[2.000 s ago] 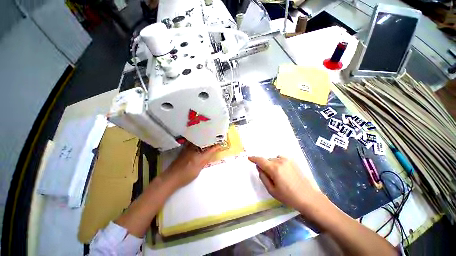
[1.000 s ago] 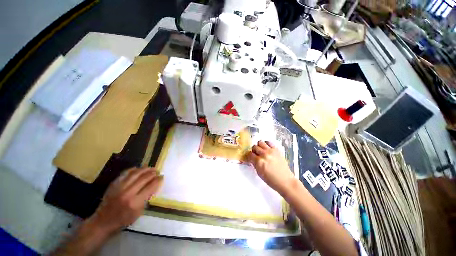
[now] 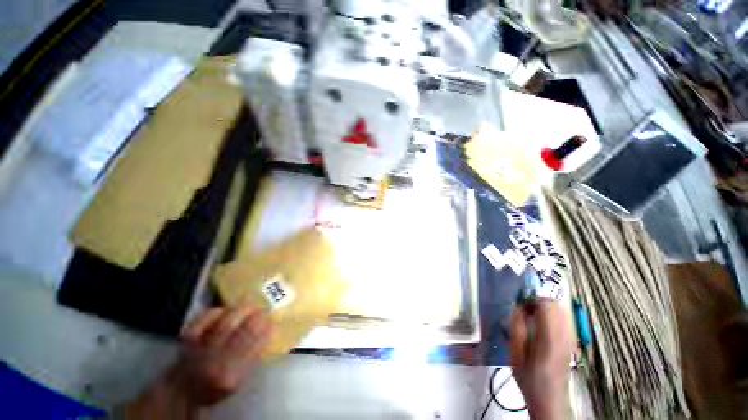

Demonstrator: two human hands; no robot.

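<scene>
A tan cut piece [image 3: 316,262] with a small black-and-white label [image 3: 278,290] lies at a slant over the front left of the white template [image 3: 394,271]. My left hand [image 3: 230,340] grips its near left edge. My right hand [image 3: 541,336] is blurred, fingers curled, at the near end of the loose labels [image 3: 537,250] on the dark plate. A slim dark tool, perhaps the thread snips [image 3: 529,291], shows at its fingertips; blur hides whether it is held. A small tan or brass-coloured patch [image 3: 377,195] shows under the machine head [image 3: 361,115].
Larger tan pieces [image 3: 156,172] and a white packet [image 3: 107,115] lie at left. Labelled tan pieces [image 3: 502,164], a red-based spool [image 3: 563,152] and a control panel [image 3: 640,168] stand at right rear. A strip bundle [image 3: 615,303] fans out at right, beside a teal stick [image 3: 582,322].
The tan piece has come from under the head toward me and is now in my left hand. My right hand has moved from the template to beside the labels. The view has shifted.
</scene>
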